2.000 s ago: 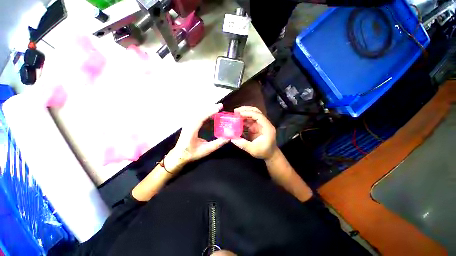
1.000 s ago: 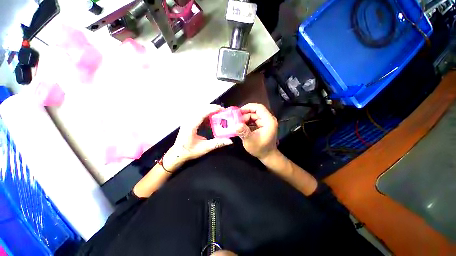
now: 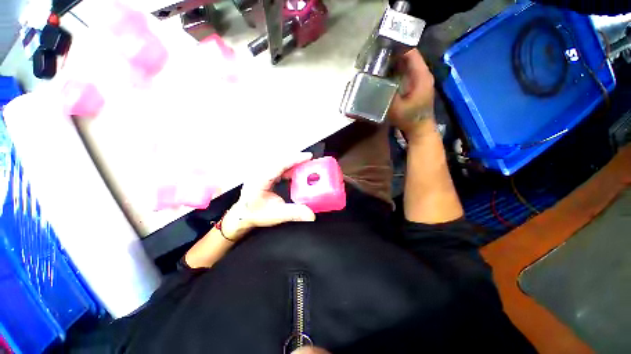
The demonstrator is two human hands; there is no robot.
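Note:
A bright pink moulded cover (image 3: 319,185) with a round dark hole is held at its left side by my left hand (image 3: 266,200), above my lap. My right hand (image 3: 415,93) is at the bench's right corner, wrapped around the far side of a bare metal mould bar (image 3: 380,61) with a grey square core (image 3: 371,97) at its near end. The fingers are partly hidden behind the bar.
Pink covers (image 3: 147,55) lie scattered on the white bench (image 3: 228,117), washed out by glare. A fixture with dark red covers (image 3: 304,22) stands at the back. A white roll (image 3: 83,207) lies left, beside blue crates. A blue tray (image 3: 508,162) with coiled hose is right.
My right hand has let go of the pink cover and moved up and right to the metal mould bar, which is now tilted. My left hand still holds the cover.

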